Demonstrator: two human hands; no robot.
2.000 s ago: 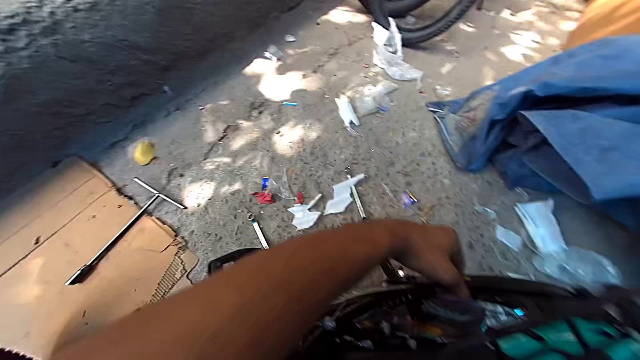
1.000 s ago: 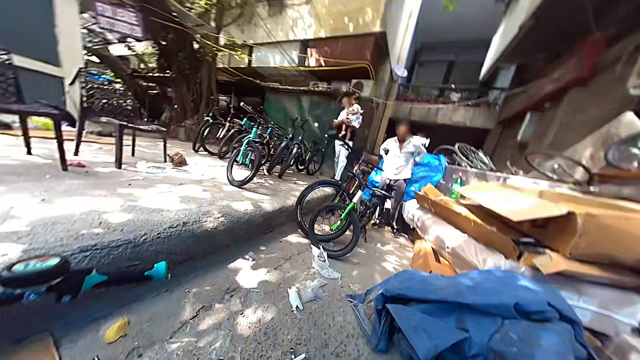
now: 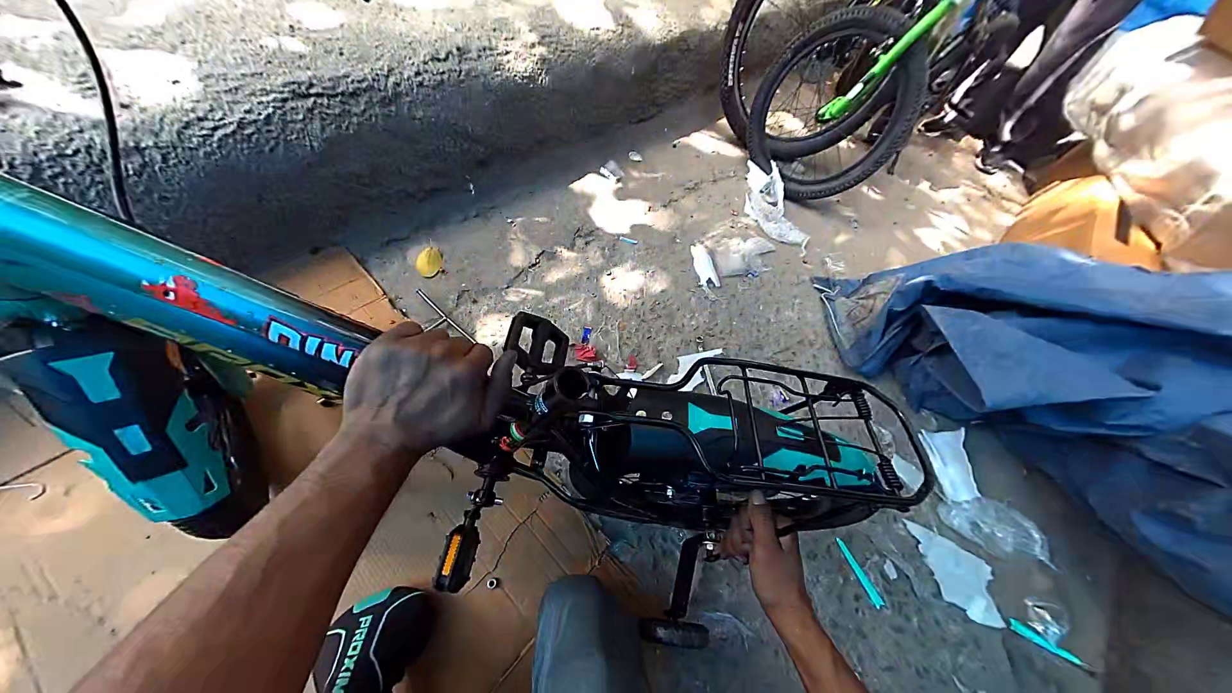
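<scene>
A small bicycle with a teal frame tube (image 3: 173,279) stands across the view, its black rear rack (image 3: 818,423) to the right. My left hand (image 3: 419,385) is closed around the frame's rear end, just in front of the seat tube opening (image 3: 570,385). Low on the rear wheel's near side, under the rack, my right hand (image 3: 765,549) has its fingers at the axle, by the arm of a training wheel (image 3: 674,631); whether it holds a small part cannot be told. A black pedal (image 3: 537,344) rises beyond the frame, and another with an orange reflector (image 3: 455,556) hangs on the near side.
A black and teal saddle (image 3: 375,640) lies by my knee on flattened cardboard (image 3: 423,539). A blue tarpaulin (image 3: 1020,356) is heaped at right. Behind are a raised curb (image 3: 385,125), a bicycle with a green frame (image 3: 890,58) and a person's legs (image 3: 1059,77). Scraps litter the ground.
The view swung up to the street and other people, then back down. The teal frame and my left hand on it now show at left, where two seconds ago only one arm reached across.
</scene>
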